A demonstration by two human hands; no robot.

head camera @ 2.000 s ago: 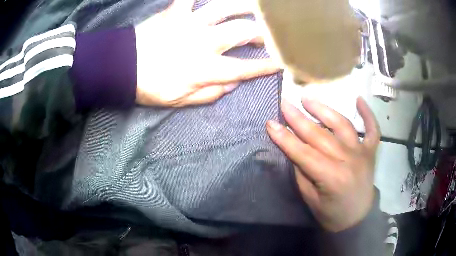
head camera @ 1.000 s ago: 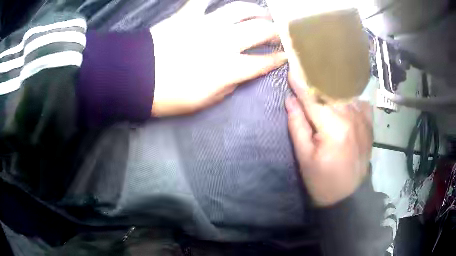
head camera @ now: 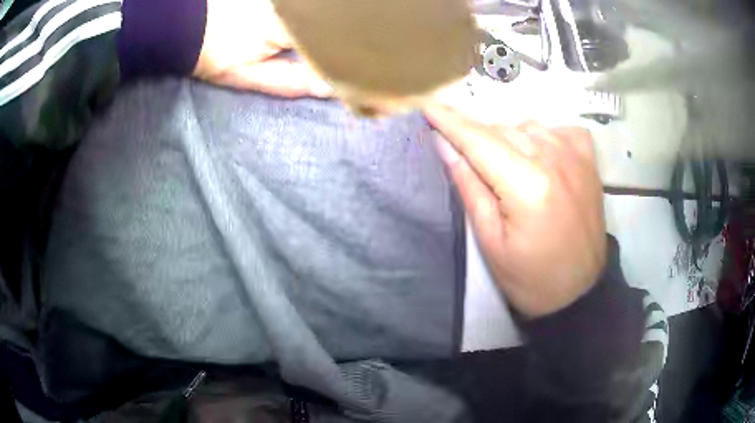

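A large grey cloth panel [head camera: 331, 223] lies across the table and lap, with a soft fold running down its middle and a dark border [head camera: 458, 273] along its right edge. My left hand [head camera: 265, 70] lies at the cloth's top edge, overexposed, its fingertips hidden behind the blurred tan shape [head camera: 381, 49]. My right hand [head camera: 538, 206] is at the cloth's upper right corner, thumb and index finger close together on the edge; whether they pinch it is unclear. Glare and the tan shape hide the needle area.
A small round metal disc with dark holes [head camera: 500, 61] shows above my right hand. A ridged white part [head camera: 602, 104] and pale metal bars [head camera: 563, 33] are at the upper right. Dark cable loops [head camera: 699, 194] hang far right. White table surface [head camera: 654, 244] shows at right.
The left hand has moved up and left. The cloth has shifted, showing more grey face and its dark right border. The tan shape has moved left, uncovering the metal disc.
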